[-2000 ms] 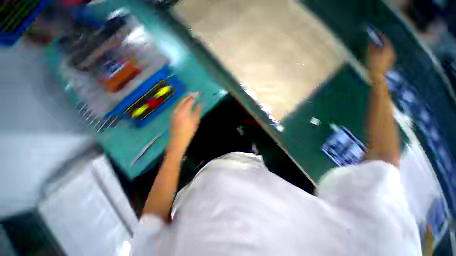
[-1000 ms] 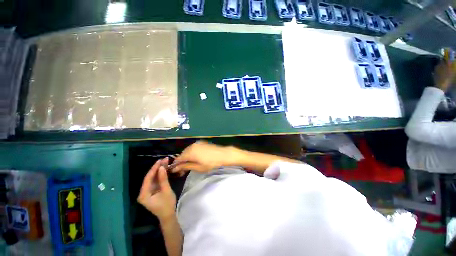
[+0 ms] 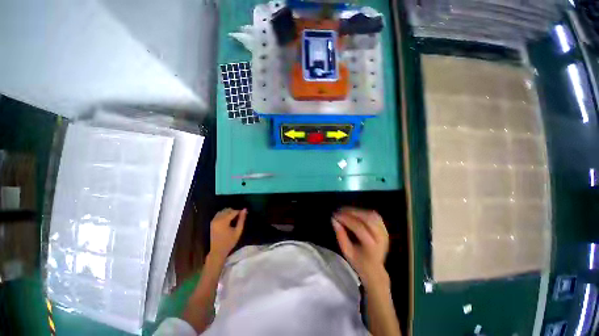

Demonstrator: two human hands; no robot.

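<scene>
A phone housing with a pale rim and dark inside lies in the orange fixture nest on the perforated silver plate. The start panel is on the press front. My left hand is below the bench's front edge, fingers curled; whether a small thing is between the fingertips cannot be told. My right hand is also below the edge, to the right, thumb and fingers apart, with nothing visible in it. Neither hand touches the press or housing.
An adhesive pad sheet lies left of the plate. A thin tweezers-like sliver and white scraps lie on the green mat. Bagged white trays stand at left. A beige blister tray lies on the line at right.
The view has turned from the line to the press. My hands, close together around a small dark thing a second ago, are now apart. That thing cannot be made out now.
</scene>
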